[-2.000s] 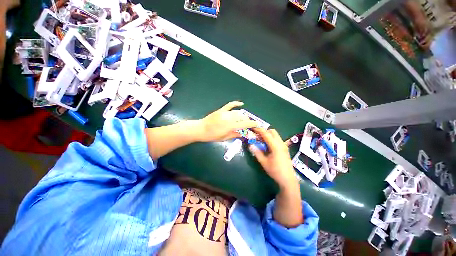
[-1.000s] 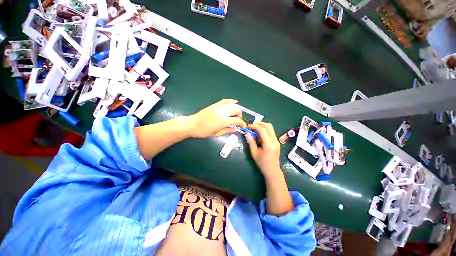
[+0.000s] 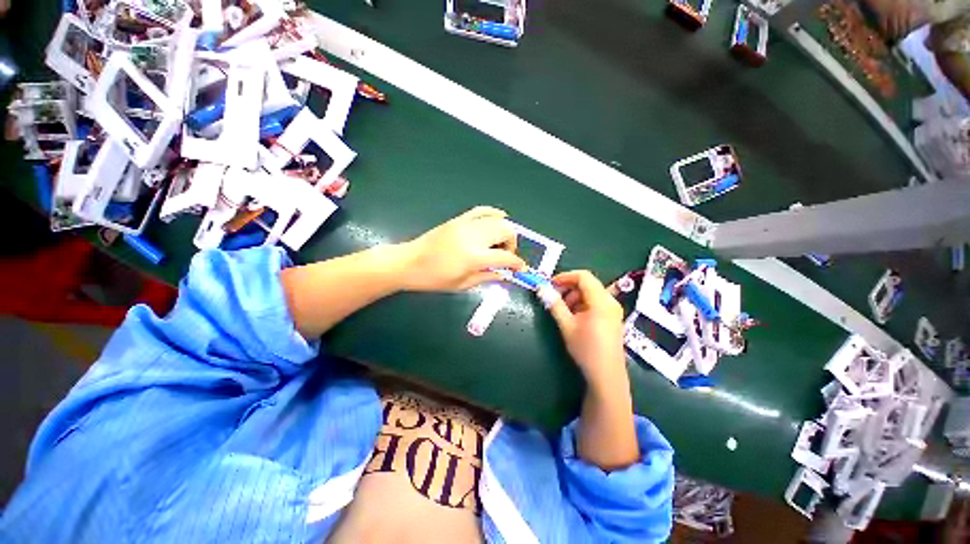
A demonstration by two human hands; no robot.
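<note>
A white plastic frame (image 3: 544, 247) with a blue cell (image 3: 529, 278) along its near edge is between my hands, above the green bench. My left hand (image 3: 466, 251) is closed on the frame's left side and covers part of it. My right hand (image 3: 586, 307) is at the right end of the blue cell, thumb and fingertips together around something small and whitish that I cannot make out. A small white flat piece (image 3: 488, 309) lies on the bench just below the frame.
A large heap of white frames with blue cells (image 3: 243, 104) is at left. A small group of units (image 3: 691, 319) lies right of my right hand, a white frame stack (image 3: 857, 425) at far right. Beyond the pale rail (image 3: 500, 119), units sit on the belt. A grey post (image 3: 840, 218) crosses at right.
My right hand has moved slightly right, off the middle of the blue cell to its right end. My left hand stays on the frame. The units on the belt have shifted right.
</note>
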